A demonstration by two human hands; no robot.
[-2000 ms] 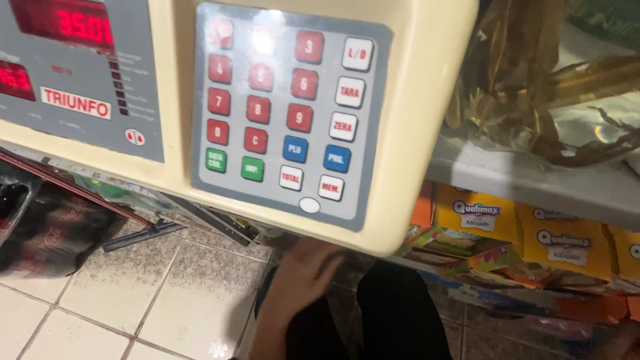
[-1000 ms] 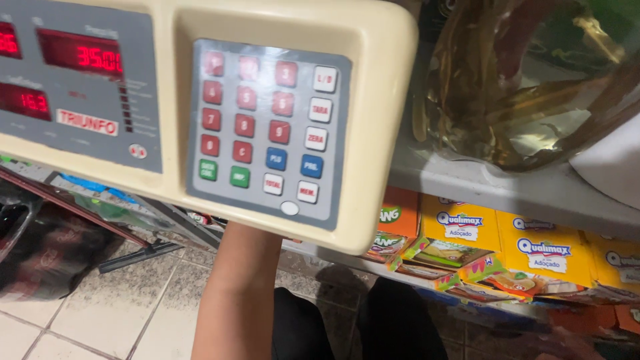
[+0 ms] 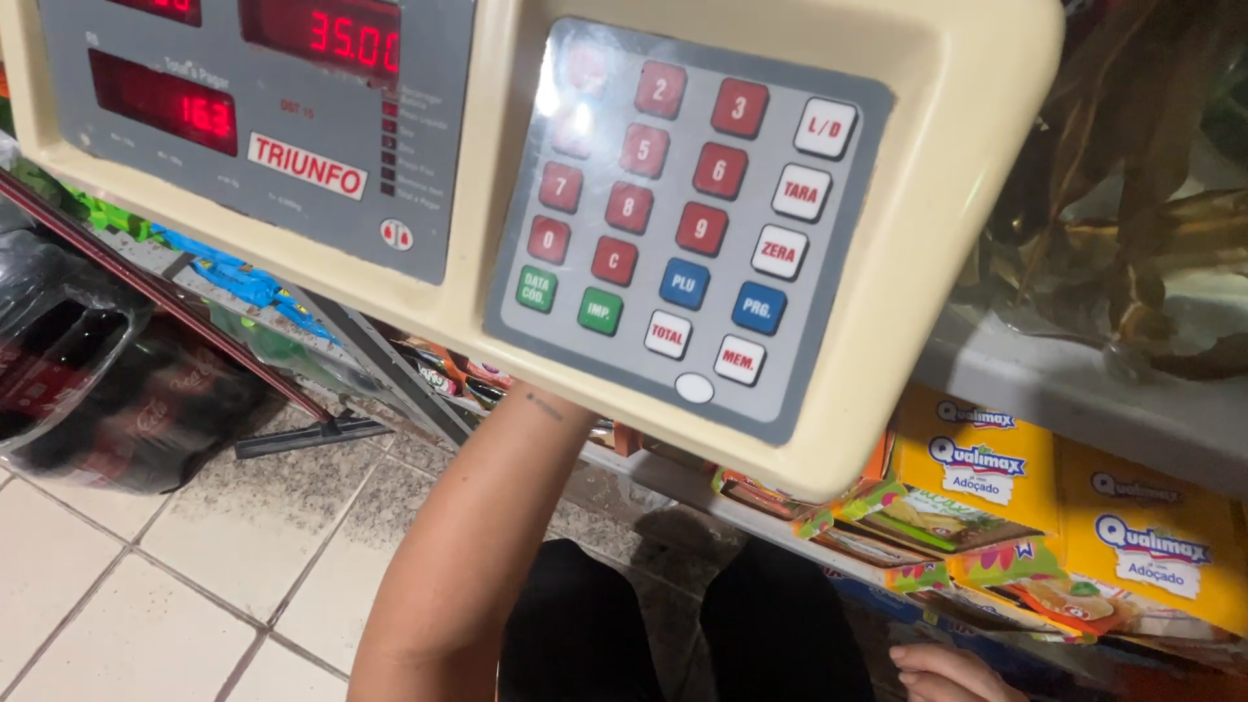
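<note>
A cream electronic scale (image 3: 936, 195) fills the top of the view, with lit red digits on its display and a grey keypad (image 3: 673, 219) of red, white, blue and green keys. From the bottom, my left forearm (image 3: 478, 526) reaches up and passes under the scale's lower edge; the hand itself is hidden behind the scale. At the lower right edge my right hand (image 3: 941, 671) shows only in part, its fingers bent, below the yellow drink-mix boxes (image 3: 985, 458). Whether it holds anything cannot be seen.
Wrapped cola bottles (image 3: 136, 400) stand at the left beside a floor squeegee (image 3: 312, 437) on the tiles. Packets line a shelf (image 3: 770, 526) beneath the scale. A clear bag with dried brown leaves (image 3: 1121, 234) lies at the upper right. My dark-clothed legs (image 3: 585, 624) are below.
My left forearm now reaches up behind the scale; two seconds ago a hand showed below its edge. My right hand has come into view at the lower right.
</note>
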